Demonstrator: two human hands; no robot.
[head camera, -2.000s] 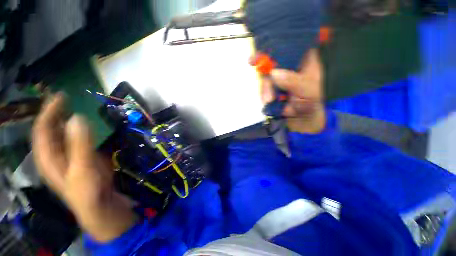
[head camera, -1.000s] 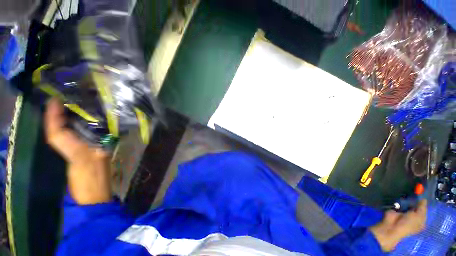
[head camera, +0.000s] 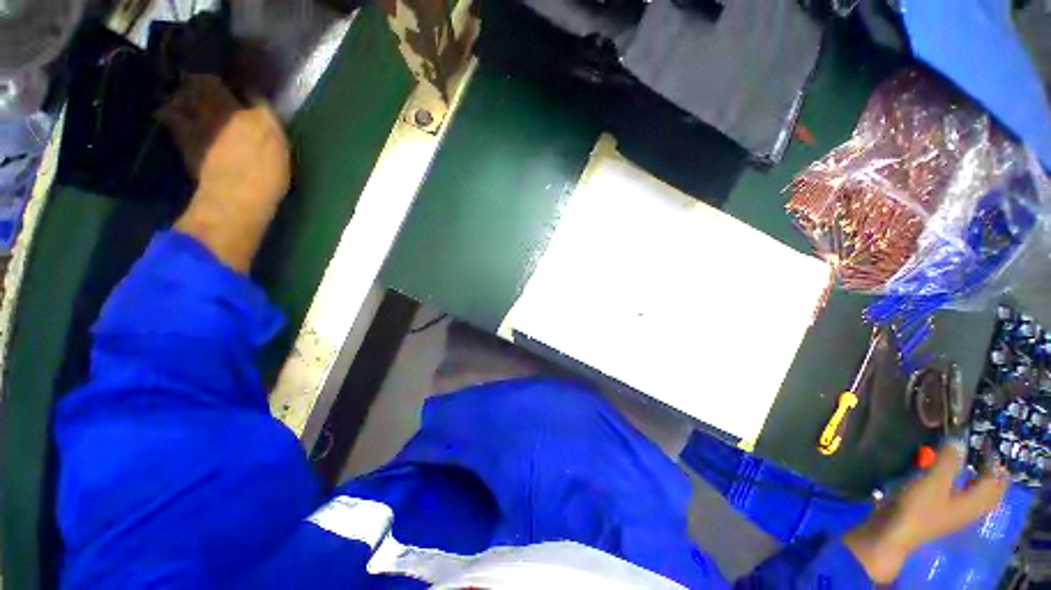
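Note:
My left hand (head camera: 242, 161) is blurred at the upper left, beside a dark mass of parts (head camera: 110, 115). A brownish shape (head camera: 196, 115) lies at its fingers, and I cannot tell whether the hand grips anything. My right hand (head camera: 928, 513) is at the lower right, slightly blurred, with its fingers apart and nothing visible in it. A small orange spot (head camera: 925, 458) shows just above its fingers; the rest of that tool is hard to make out. A white sheet (head camera: 668, 300) lies on the green bench in front of me.
A yellow-handled screwdriver (head camera: 839, 423) lies right of the sheet. Behind it are red-brown wires (head camera: 887, 184) in clear plastic and blue wires (head camera: 905, 311). Black-and-silver parts (head camera: 1014, 398) stand above a blue crate (head camera: 968, 553). A pale ledge (head camera: 334, 305) runs left of the sheet.
The black housing with yellow-green wire, first near my lap and then at the upper left by my left hand, is no longer clearly visible. My right hand has left the soldering gun it held.

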